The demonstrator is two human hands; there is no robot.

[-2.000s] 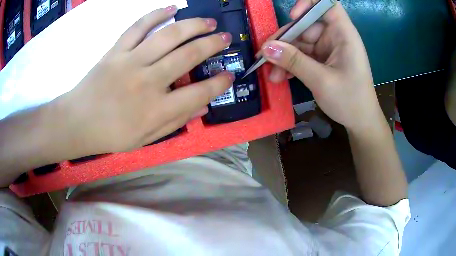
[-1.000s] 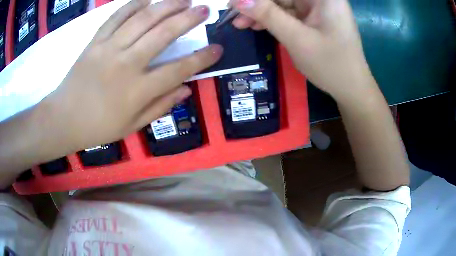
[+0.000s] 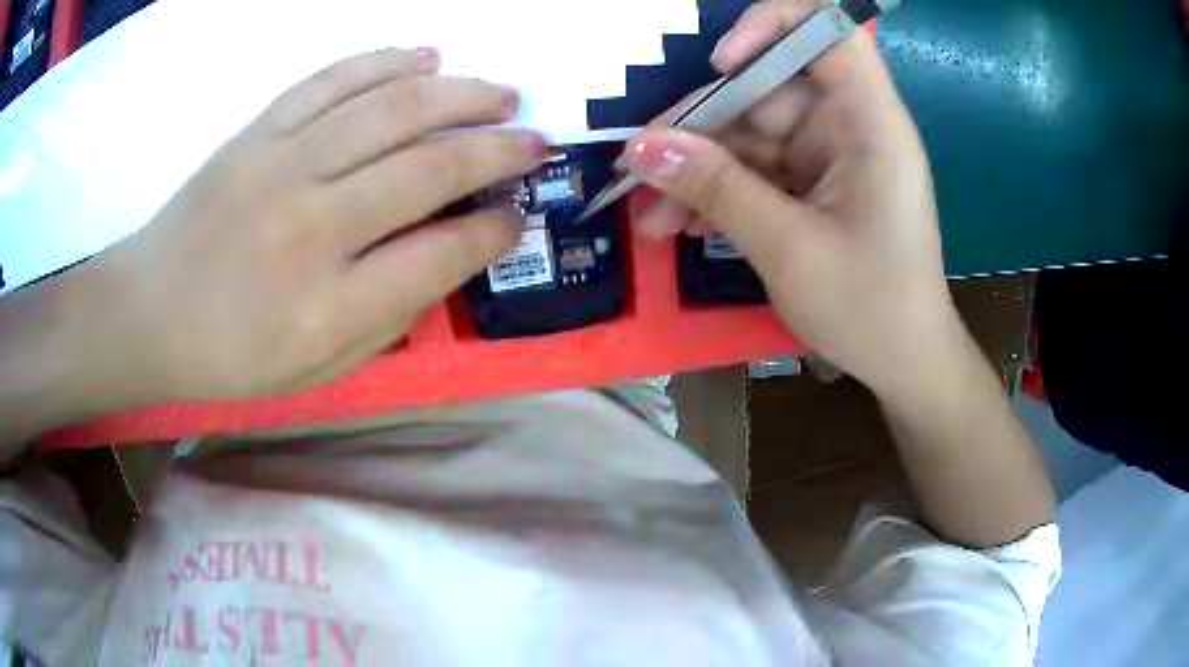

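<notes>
A black phone (image 3: 554, 310) with its battery bay showing lies in the red foam tray (image 3: 326, 391). A white label (image 3: 520, 261) lies in its bay. My right hand (image 3: 782, 196) holds silver tweezers (image 3: 750, 91) like a pen, their tips in the bay beside the silver card slots. My left hand (image 3: 300, 235) is spread over the tray, fingertips at the bay's left edge. A large white backing sheet (image 3: 561, 52) with a stepped black block (image 3: 652, 89) lies over the phone's upper part, partly under my left hand. Whether my left fingers grip the sheet is unclear.
Another phone (image 3: 720, 280) sits in the tray to the right, partly behind my right hand. More phones show at the top left. The dark green bench mat (image 3: 1030, 143) is at the right. White scraps lie below the bench edge. A dark shape is at the far right.
The tweezers have moved from the black sheet down into a phone's bay. The sheet now shows a stepped edge. The tray has shifted, and a phone now shows to the right of the worked one.
</notes>
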